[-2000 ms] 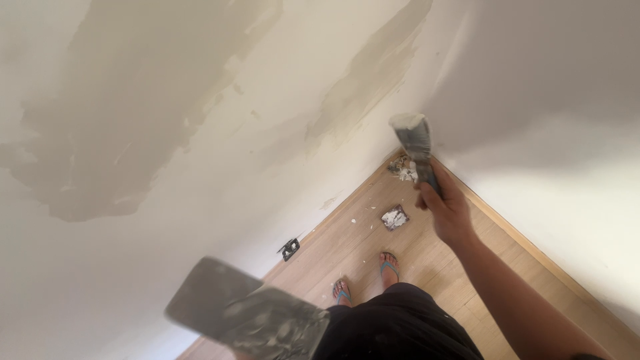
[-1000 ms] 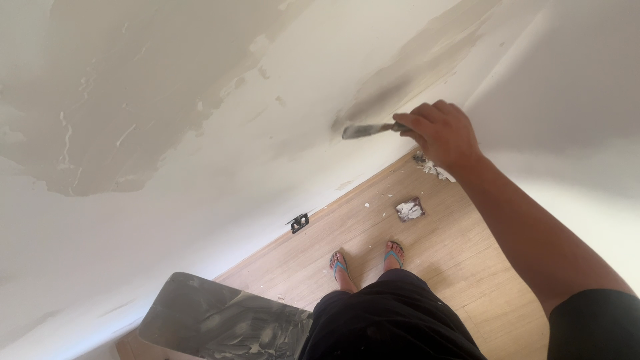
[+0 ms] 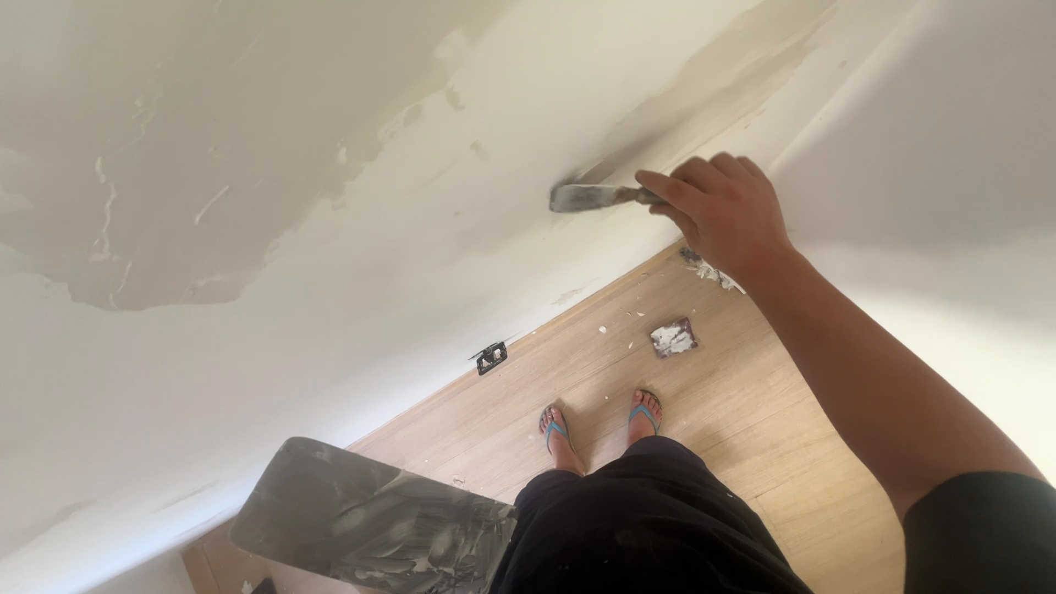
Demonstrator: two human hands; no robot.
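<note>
My right hand (image 3: 730, 210) is closed around the handle of a putty knife (image 3: 590, 198), whose blade lies against the white wall (image 3: 412, 272) at the lower end of a damp grey-beige streak of filler (image 3: 685, 99). A broad patch of the same filler (image 3: 206, 165) covers the wall at the upper left. At the lower left a wide metal plate smeared with filler (image 3: 371, 520) juts out beside the black shorts. My left hand is out of view, so its grip on the plate is hidden.
Below is a wood-look floor (image 3: 569, 355) with scattered white crumbs. A filler-smeared square piece (image 3: 674, 337) lies there, and a whitish clump (image 3: 714, 274) rests near the corner. A black socket frame (image 3: 492, 358) sits at the wall's foot. My feet in flip-flops (image 3: 646, 412) stand close by.
Two seconds ago the putty knife was held up over the corner with its blade raised; since then my right hand has brought it to the wall and turned it sideways.
</note>
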